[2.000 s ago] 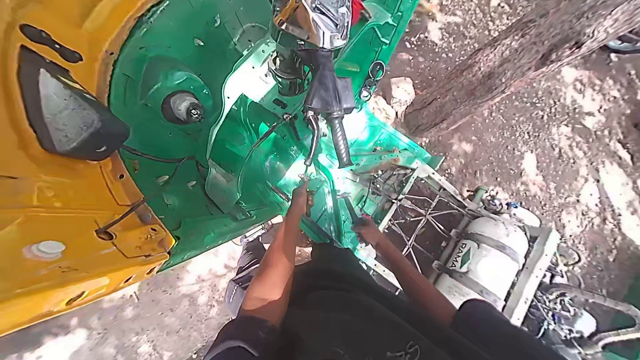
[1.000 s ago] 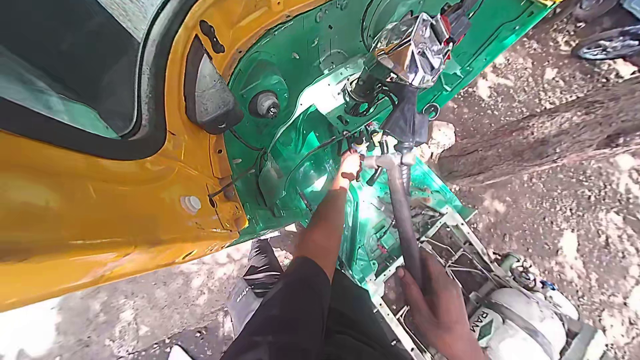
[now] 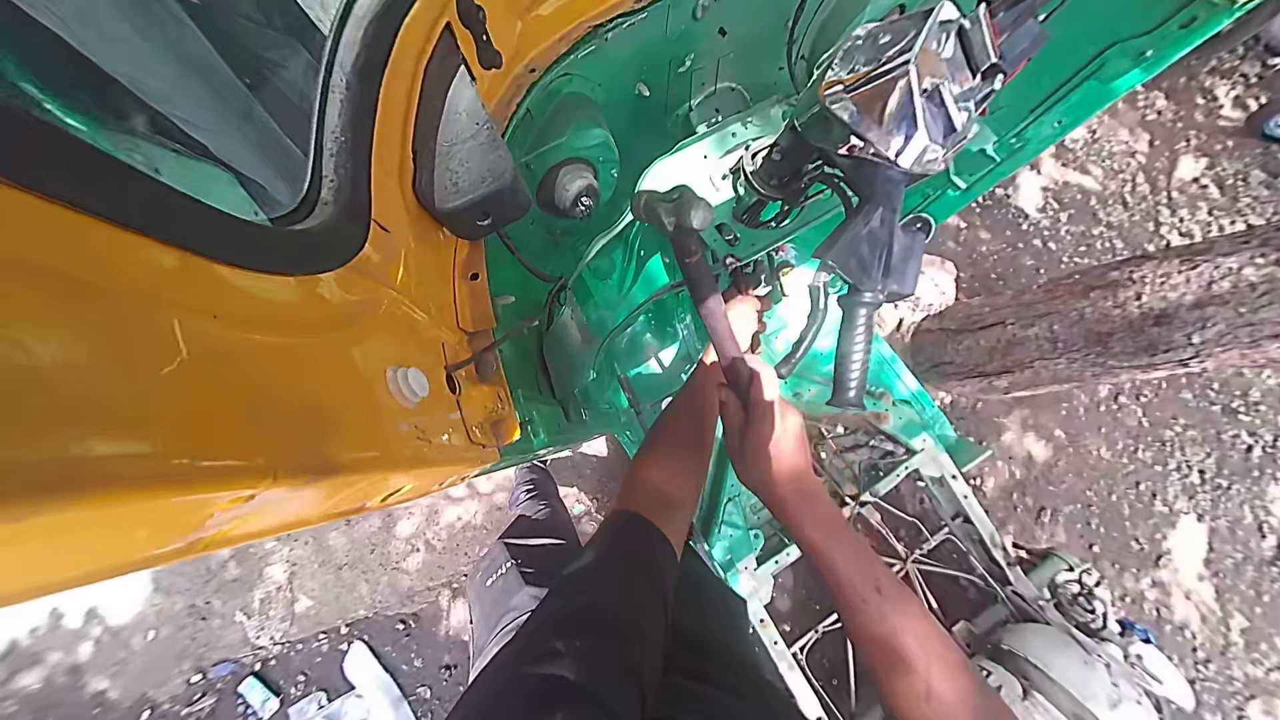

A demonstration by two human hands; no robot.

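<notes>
My right hand (image 3: 762,425) is closed around the handle of a hammer (image 3: 712,290), whose metal head is raised over the green vehicle body (image 3: 640,330). Just beyond it, my left hand (image 3: 738,325) reaches down beside a cluster of small parts and cables on the green metal; the hammer shaft crosses in front of that wrist, and what its fingers grip is hard to see. To the right of both hands a black handlebar grip (image 3: 853,350) points down below a headlight with a shiny housing (image 3: 905,85).
A yellow body panel (image 3: 220,380) with a dark-framed window fills the left. A tree trunk (image 3: 1100,310) lies at right. Below it, a metal frame (image 3: 965,510) holds a pale tank (image 3: 1060,670). Someone's trousered leg (image 3: 510,590) shows at lower centre, near litter (image 3: 375,680) on the ground.
My right hand has brought the hammer from the right over to the left, above my left forearm. My left hand stays down among the parts. The view has shifted.
</notes>
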